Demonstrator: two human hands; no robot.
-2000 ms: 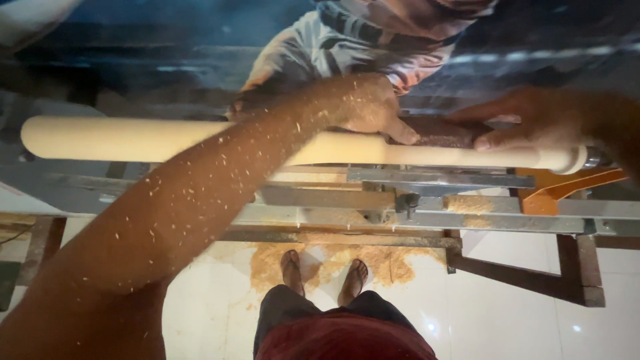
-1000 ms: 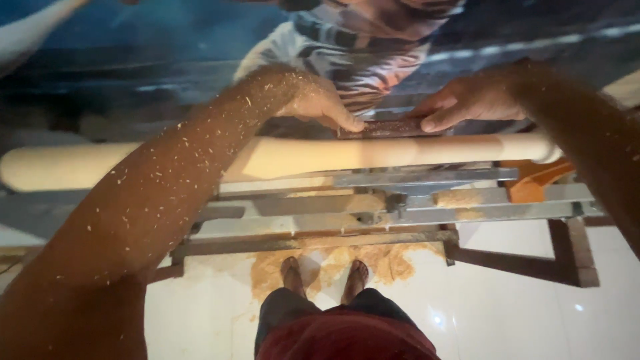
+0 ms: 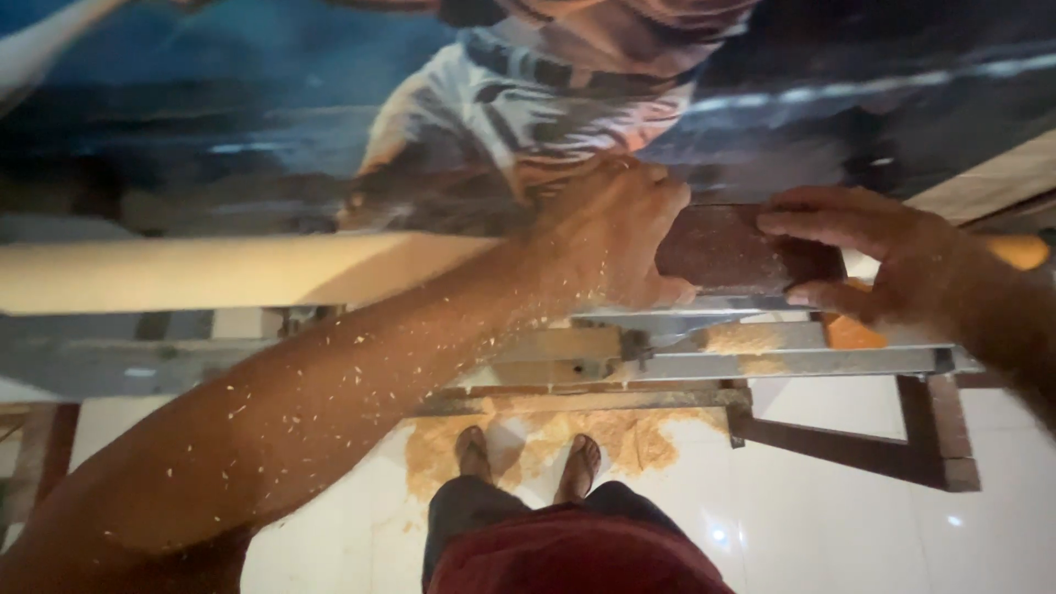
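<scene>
A long, pale, rounded wooden piece, like a bat blank, lies level along a lathe; its left end is out of view and its right part is hidden behind my hands. A flat dark brown piece, block or abrasive sheet, covers the wood at the right. My left hand grips its left end, thumb low and fingers over the top. My right hand holds its right end between thumb and fingers. Pale wood shavings cling to my left forearm.
Metal bed rails run below the work, with sawdust on them. An orange part sits under my right hand. A large glossy printed picture stands behind. Dark frame legs rest on the tiled floor, where sawdust surrounds my feet.
My hands first moved left along the wood, then back right with the brown piece. Its broad face shows more now. The view has shifted, and the wood's rounded left end has left it.
</scene>
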